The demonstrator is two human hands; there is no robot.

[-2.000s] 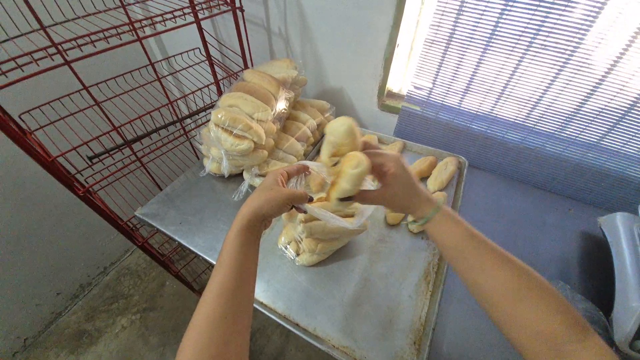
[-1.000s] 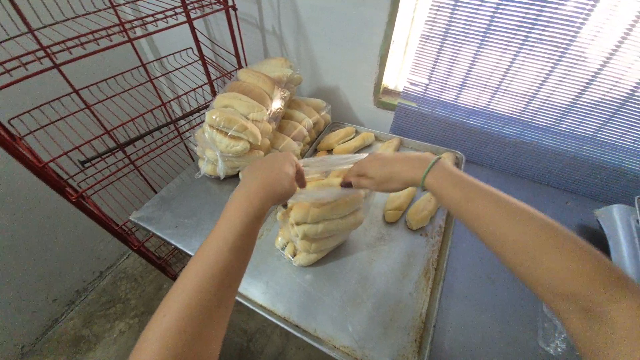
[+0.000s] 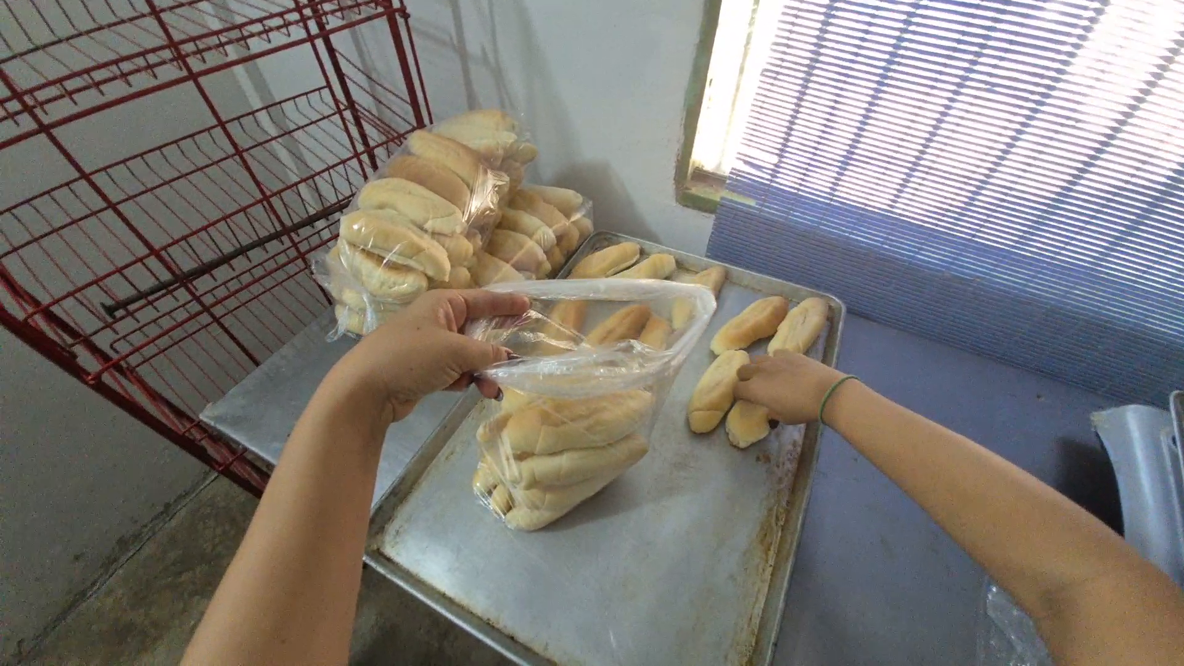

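My left hand [image 3: 439, 351] pinches the rim of a clear plastic bag [image 3: 666, 356], whose mouth gapes. Several bread rolls [image 3: 578, 425] are stacked inside it, and the bag stands on a metal baking tray [image 3: 647, 573]. On the tray's right side, my right hand [image 3: 786, 387] is on a bread roll [image 3: 747, 424], fingers bent over it; whether they grip it is unclear. Another roll [image 3: 717, 393] lies just left of those fingers, with two more [image 3: 751, 324] behind. Further rolls [image 3: 606, 261] lie at the tray's far end, some seen through the bag.
Filled bags of rolls [image 3: 398, 240] are piled behind the tray at left, beside a red wire rack [image 3: 213, 213]. A second metal sheet [image 3: 305, 398] lies under the pile. To the right are a blue tabletop [image 3: 888, 481], a slatted blind [image 3: 925, 166] and a grey plastic object [image 3: 1142, 481].
My right hand has left the bag's rim and moved right to the loose rolls. Two seconds ago it held rolls above the bag. My left hand stays at the bag, whose mouth is now wider.
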